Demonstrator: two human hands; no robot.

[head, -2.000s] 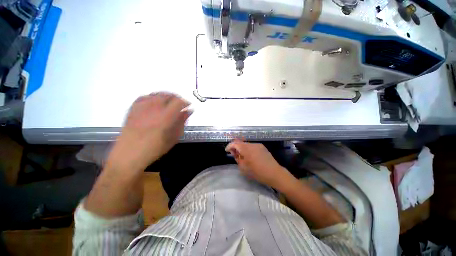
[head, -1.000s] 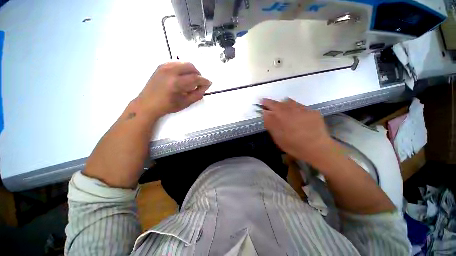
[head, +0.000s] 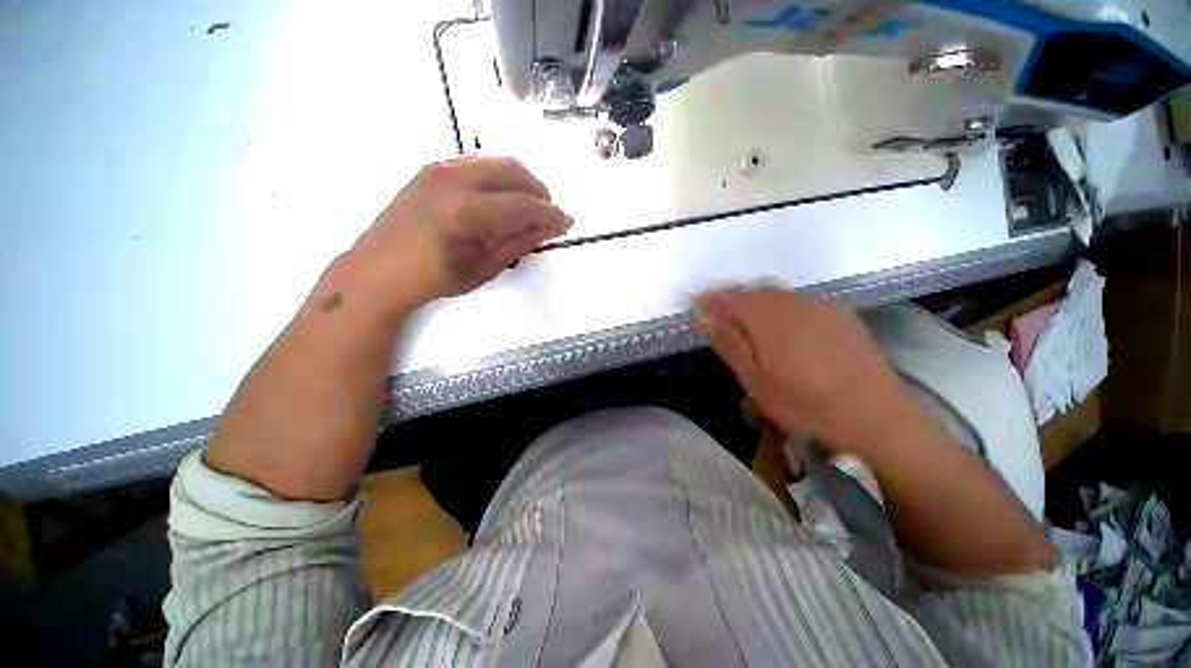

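My left hand [head: 483, 228] is over the table just in front of the sewing machine's bed, with thumb and fingers pinched together. Whether something tiny is between the fingertips I cannot tell. My right hand [head: 803, 359] is blurred at the table's front edge, fingers pointing left and partly curled; I cannot make out anything in it. The needle area [head: 631, 111] of the white machine head [head: 836, 59] is behind and right of my left hand, and neither hand touches it.
The grey measuring tape [head: 562, 359] runs along the table's front edge. A recessed grey-black tray [head: 1034, 183] is at the table's right end. White cloth [head: 1071, 346] hangs at the right, and a fabric pile [head: 1143, 568] lies at lower right.
Both hands have come over the table from near its edge, my right from below it. A slim dark tip at my right fingertips one second ago no longer shows. The view has shifted.
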